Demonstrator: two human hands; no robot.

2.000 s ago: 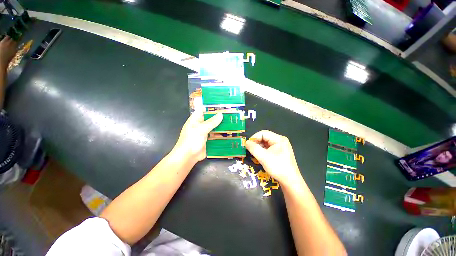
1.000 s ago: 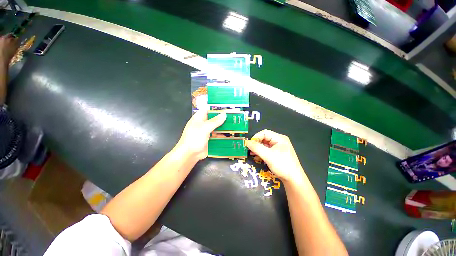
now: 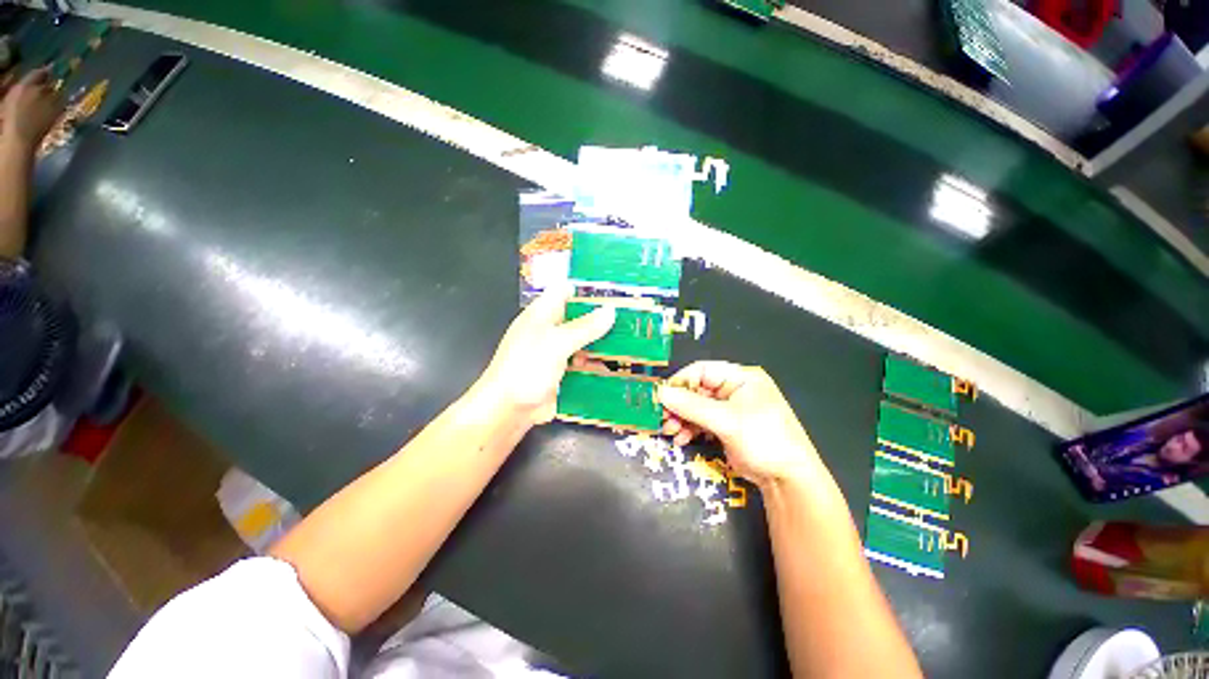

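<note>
My left hand [image 3: 530, 358] grips the left edge of a green circuit board panel [image 3: 613, 399], thumb on top. Hook-shaped flex pieces stick out from the right edge at two upper sections; the top section is washed out by glare. My right hand [image 3: 723, 405] pinches at the right edge of the lowest section; its fingertips hide what they pinch. A loose pile of flex pieces [image 3: 683, 478], white and orange, lies just below the panel. A zip bag with orange contents [image 3: 541, 252] lies partly behind the panel.
Fitted boards [image 3: 912, 484] with orange hooks lie at right. Beyond them are a lit smartphone [image 3: 1143, 448], a red-orange bottle [image 3: 1134, 560] and a white fan [image 3: 1114, 658]. A dark phone [image 3: 147, 92] and another person's hand [image 3: 27, 109] are far left. The belt's pale rail [image 3: 809, 303] crosses behind.
The whole scene has shifted slightly right and down in the picture. The panel and both hands keep nearly the same arrangement, with my right fingertips still at the lowest section's right edge.
</note>
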